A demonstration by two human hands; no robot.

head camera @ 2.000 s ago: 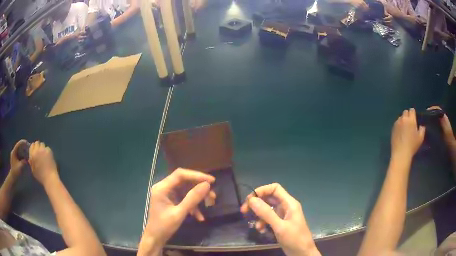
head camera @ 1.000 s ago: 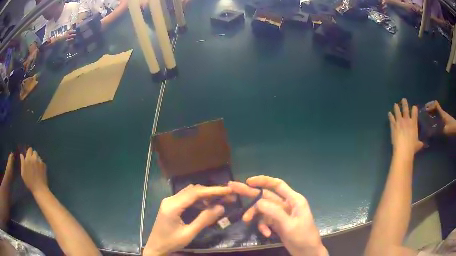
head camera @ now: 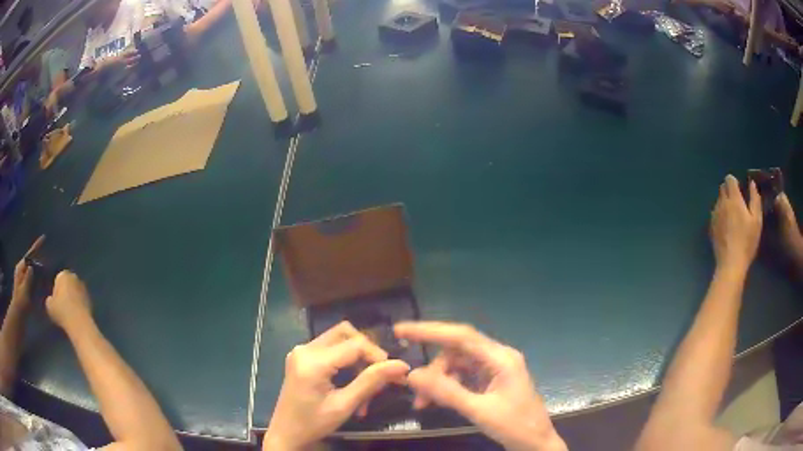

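A small box stands open in front of me, its brown-lined lid (head camera: pixel 348 255) raised and a dark insert (head camera: pixel 365 308) showing below. My left hand (head camera: pixel 330 383) is over the box's front left, thumb and fingers bent close together. My right hand (head camera: pixel 480 379) is over its front right, index finger stretched left and thumb near my left fingertips. Both hands hide much of the box's inside. The fingertips are blurred, and I cannot make out the thin black cable between them.
A tan cardboard sheet (head camera: pixel 163 145) lies at the far left beside cream rack tubes (head camera: pixel 290 57). Dark boxes (head camera: pixel 475 32) and a shiny plastic bag (head camera: pixel 680 33) lie on the far side. Neighbours' hands work at left (head camera: pixel 69 299) and right (head camera: pixel 735 225), the right pair at a dark box.
The thin black cable and small pale piece seen at my fingers before no longer show clearly. My fingertips have drawn together over the box. The right neighbour's hands have shifted with the dark box.
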